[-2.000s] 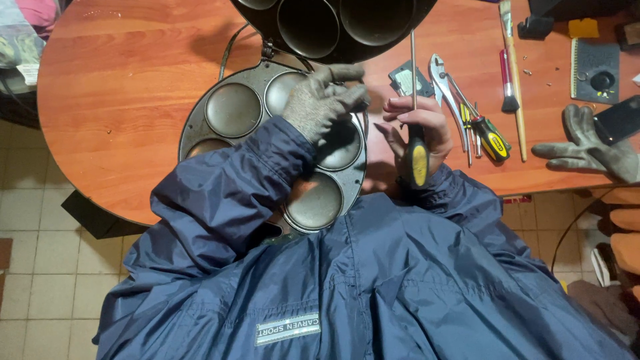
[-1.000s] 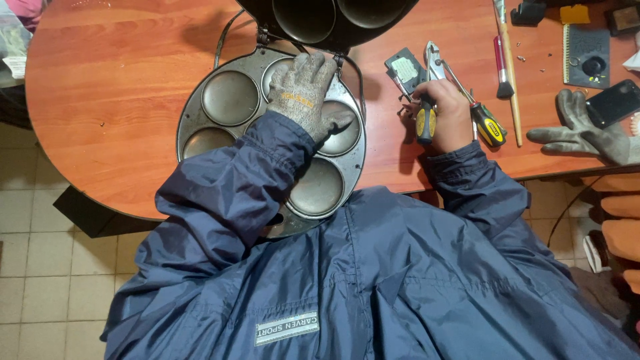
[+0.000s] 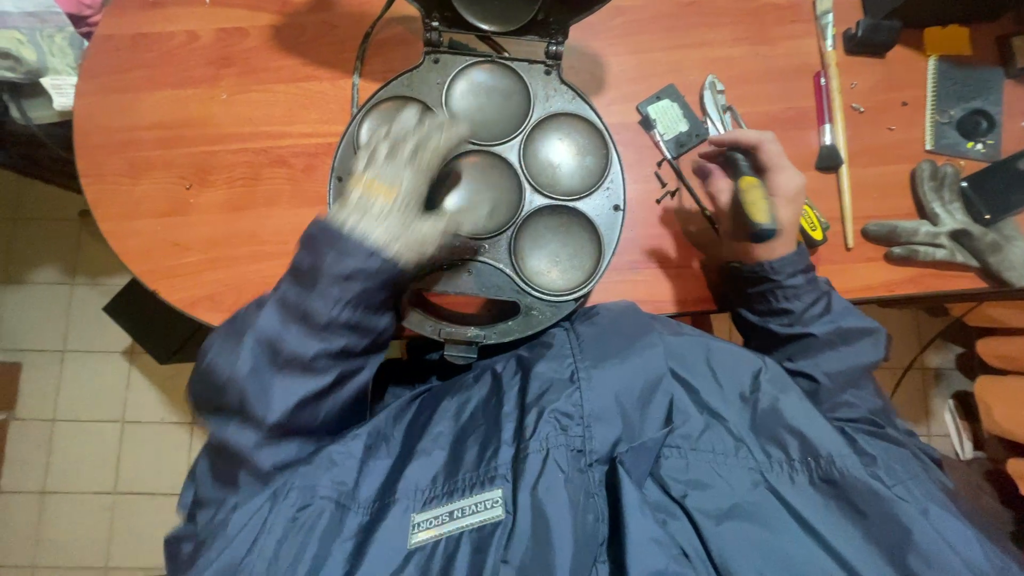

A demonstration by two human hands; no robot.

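My left hand (image 3: 400,188), in a grey work glove and blurred, is over the left side of the open round appliance with several shallow round metal molds (image 3: 566,156); whether it touches the plate cannot be told. Its raised lid (image 3: 496,10) is cut off at the top. My bare right hand (image 3: 760,188) holds a screwdriver (image 3: 750,196) with a black and yellow handle, above the table at the right. Beneath and beside this hand lie pliers (image 3: 714,104), a second yellow-black handle (image 3: 814,224), a small dark plate with a label (image 3: 672,120) and several black screws (image 3: 662,180).
At the right of the wooden table (image 3: 200,120) lie a long-handled brush (image 3: 842,144), a makeup-type brush (image 3: 826,120), a spiral notebook (image 3: 964,104), a grey glove (image 3: 952,224) and a phone (image 3: 996,188). A power cord (image 3: 364,60) runs behind the appliance.
My left hand has moved left over the molds, uncovering the right ones. The lid shows less, as the view has shifted. My right hand still holds the screwdriver.
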